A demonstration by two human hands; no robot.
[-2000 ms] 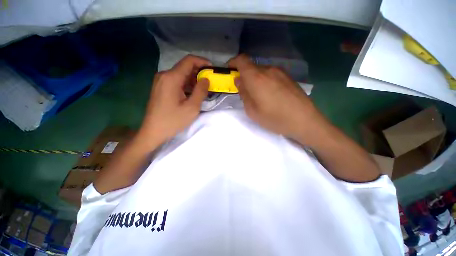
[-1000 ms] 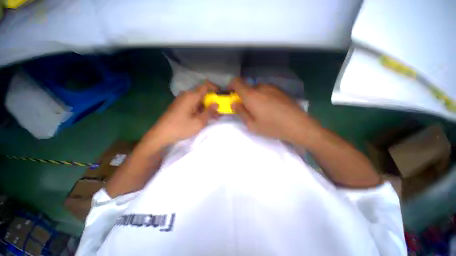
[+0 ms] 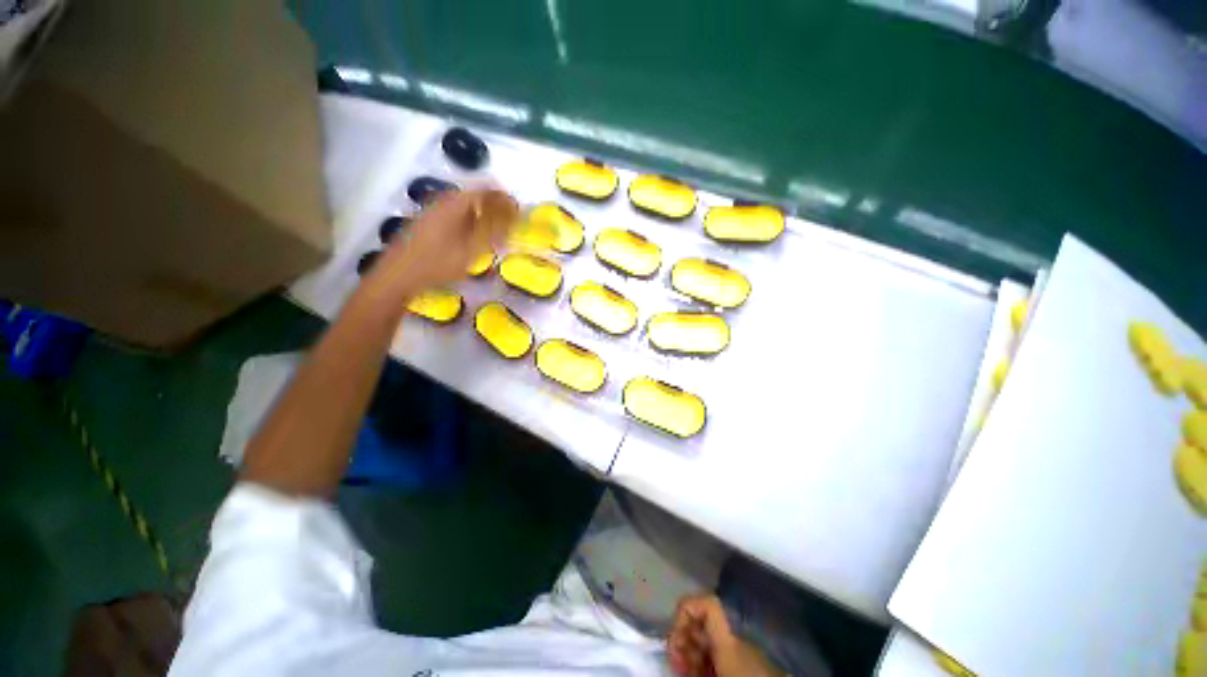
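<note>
Several fitted cases, yellow inside thin black rims, lie in rows in a clear blister tray on the white bench; one fitted case [image 3: 665,406] is nearest the front edge. Several black shells [image 3: 465,148] lie at the left of the rows. My left hand [image 3: 457,232] is over the left part of the rows, blurred. A blurred yellow patch [image 3: 534,232] shows at its fingertips, overlapping a fitted case; whether the hand holds it is unclear. My right hand [image 3: 702,637] is low over my lap, fingers curled, cut off by the bottom edge; its contents are hidden.
A large brown carton [image 3: 159,172] stands at the bench's left end. The green conveyor belt [image 3: 794,93] runs behind. Stacked white sheets [image 3: 1046,463] at the right carry yellow inserts [image 3: 1194,456], with some between layers. A blue stool [image 3: 404,443] is below the bench.
The view has swung up onto the bench. My hands, earlier together on a yellow-and-black case over my lap, are now apart: left over the rows, right low near my lap.
</note>
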